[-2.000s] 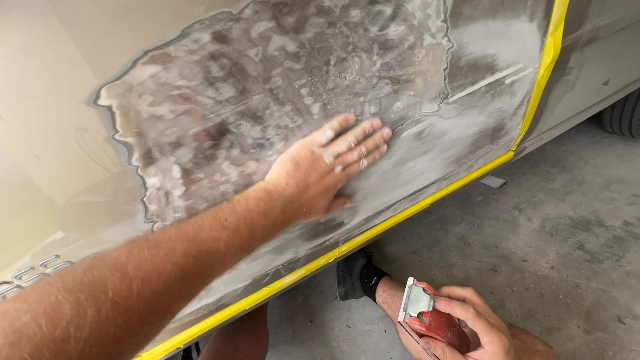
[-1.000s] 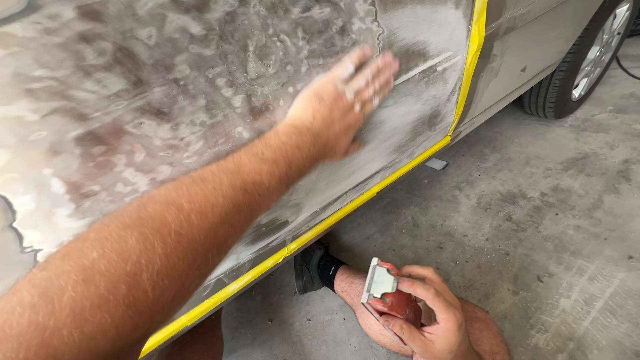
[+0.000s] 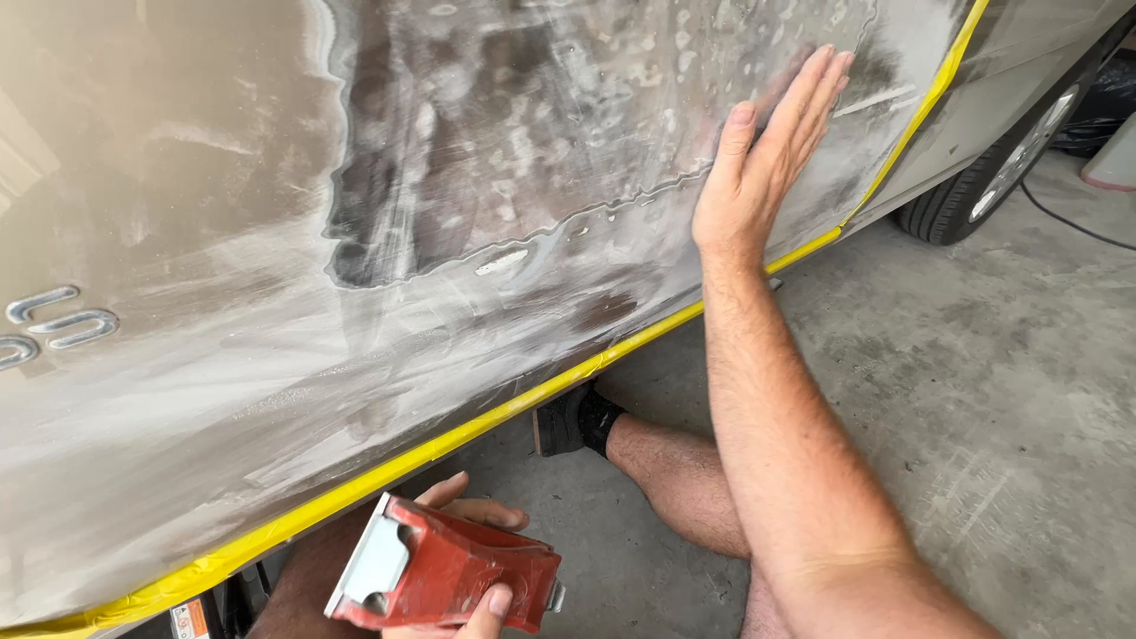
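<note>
My right hand [image 3: 768, 160] lies against the sanded lower part of a car door panel [image 3: 532, 115], fingers together and pointing up to the right, thumb apart. It is near the right end of a dark, mottled patch with a feathered paint edge. My left hand [image 3: 479, 550], low in the view, grips a red hand sanding block [image 3: 461, 568] with a pale plate at its left end. Thumb and fingers are on opposite sides of the block. Yellow masking tape [image 3: 497, 413] runs along the panel's bottom edge and up its right side.
Chrome letters [image 3: 75, 324] are on the panel at the left. A car wheel [image 3: 1003, 169] stands at the right, with a dark cable [image 3: 1074, 226] on the concrete floor [image 3: 958, 382] beyond. My bent leg and dark shoe [image 3: 561, 422] are below the door.
The hands have swapped roles: my left hand was on the panel and now holds the sanding block, which my right hand held before. My right hand is now on the panel.
</note>
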